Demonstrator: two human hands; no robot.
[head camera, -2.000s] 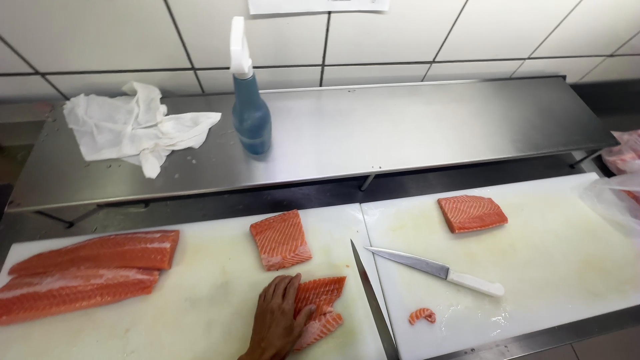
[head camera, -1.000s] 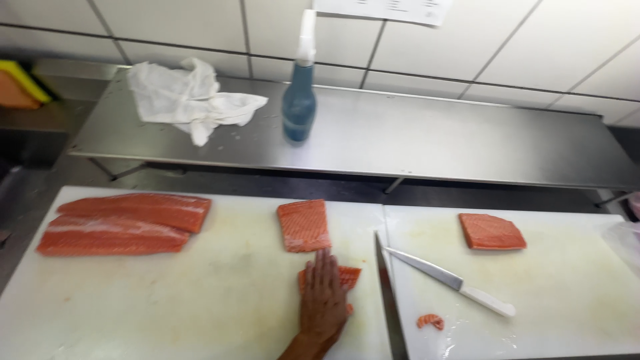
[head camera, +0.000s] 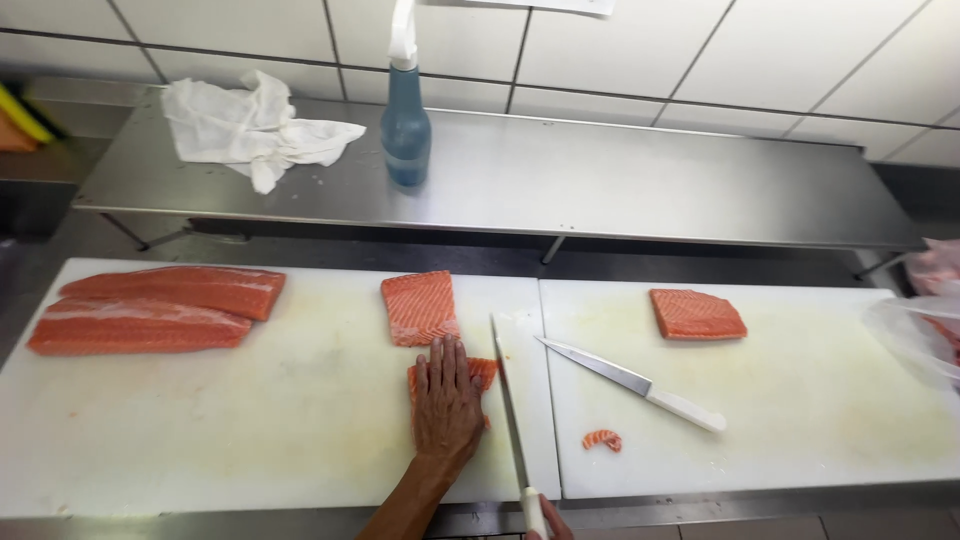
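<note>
My left hand (head camera: 448, 411) lies flat, palm down, on a piece of salmon fillet (head camera: 483, 369) on the left white cutting board (head camera: 330, 450). At the bottom edge my right hand (head camera: 553, 519), only partly in view, grips the white handle of a long knife (head camera: 511, 416). Its blade points away from me, just right of the pressed piece. Above my left fingers lies another salmon piece (head camera: 421, 307). Two long salmon fillets (head camera: 161, 311) rest side by side at the board's left. On the right board are a white-handled knife (head camera: 634, 382), a salmon block (head camera: 697, 315) and a small curled salmon scrap (head camera: 602, 440).
Behind the boards runs a raised stainless steel shelf (head camera: 637, 180) holding a blue spray bottle (head camera: 406, 135) and a crumpled white cloth (head camera: 240, 127). A clear plastic bag (head camera: 911, 330) lies at the right board's far end. A tiled wall (head camera: 600, 52) stands behind.
My right hand and more of its knife, including the handle, have come into view at the bottom. My left hand stays on the salmon piece, its fingers now pointing straight away from me.
</note>
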